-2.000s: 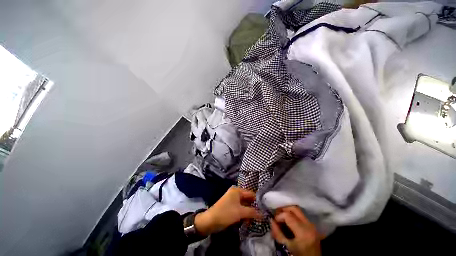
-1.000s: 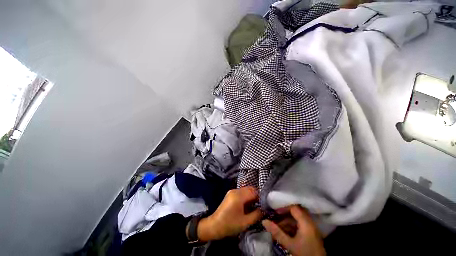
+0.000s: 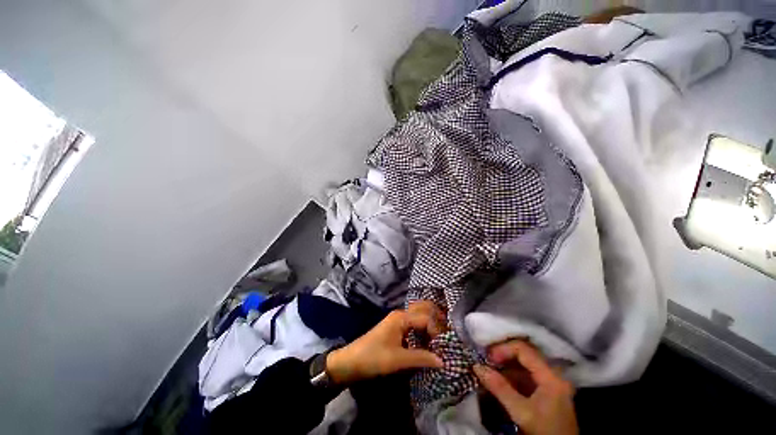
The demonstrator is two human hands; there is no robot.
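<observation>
The checked shell fabric (image 3: pixel 459 178) hangs from the table towards the lap. The white lining (image 3: pixel 630 204) lies to its right in large folds, with a grey panel (image 3: pixel 536 153) between them. My left hand (image 3: pixel 383 344) pinches the checked fabric near its lower end. My right hand (image 3: pixel 532 386) grips the edge where check and lining meet, just to the right. The exact layers between my fingertips are partly hidden.
The lit needle plate (image 3: pixel 732 200) is at the right on the white table. A garment pile (image 3: pixel 281 340) lies low at left, with grey cloth (image 3: pixel 366 242) above it. An olive bundle (image 3: pixel 423 68) sits by the white wall (image 3: pixel 213 127). A window is at far left.
Both hands have shifted slightly; my right hand has moved right, and more checked fabric shows between them. The view has tilted a little.
</observation>
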